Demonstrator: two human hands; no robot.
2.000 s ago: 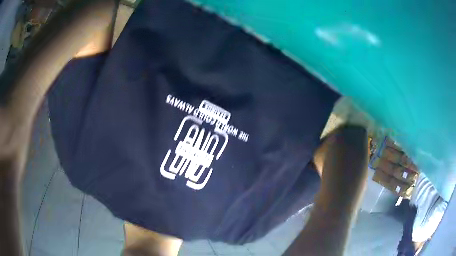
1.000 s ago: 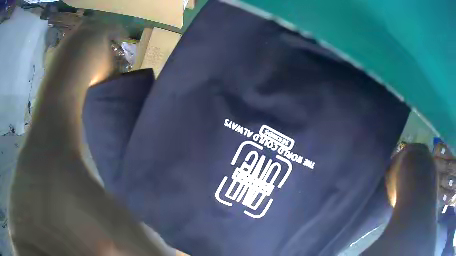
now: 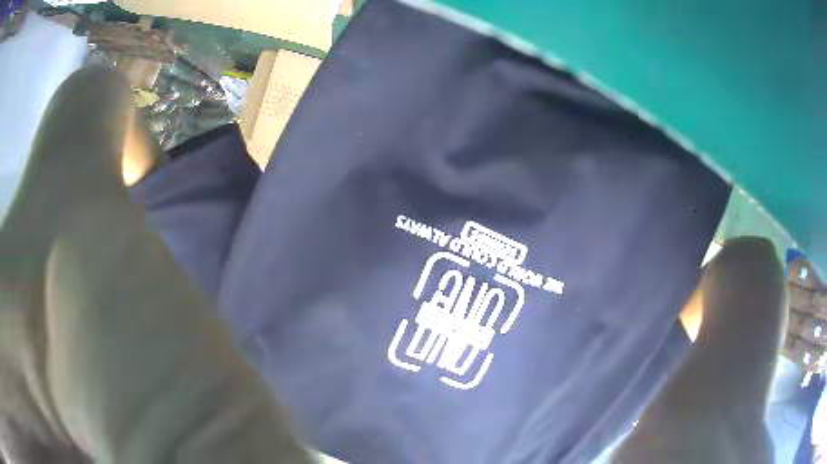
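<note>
No hand of mine is in view. The camera looks down at my dark navy shirt (image 3: pixel 363 199), with white block lettering upside down across its middle. My bent left arm (image 3: pixel 136 299) is large and blurred at the left edge. My right arm (image 3: pixel 707 390) is at the lower right. Both forearms run out at the bottom of the picture, so what the hands do is hidden. A green bench top (image 3: pixel 653 63) with a pale edge meets the shirt at the upper right.
Brown cardboard (image 3: pixel 276 100) stands at the upper left, with a pale board (image 3: pixel 245 20) above it. Clear plastic wrapping (image 3: pixel 186 100) and a white sheet-like thing (image 3: pixel 36 82) lie further left. Small stacked brown boxes (image 3: pixel 802 313) show at the right edge.
The view has shifted since two seconds ago: the shirt sits further right and more cardboard shows at upper left. My left arm now looms larger. Both hands stay out of view.
</note>
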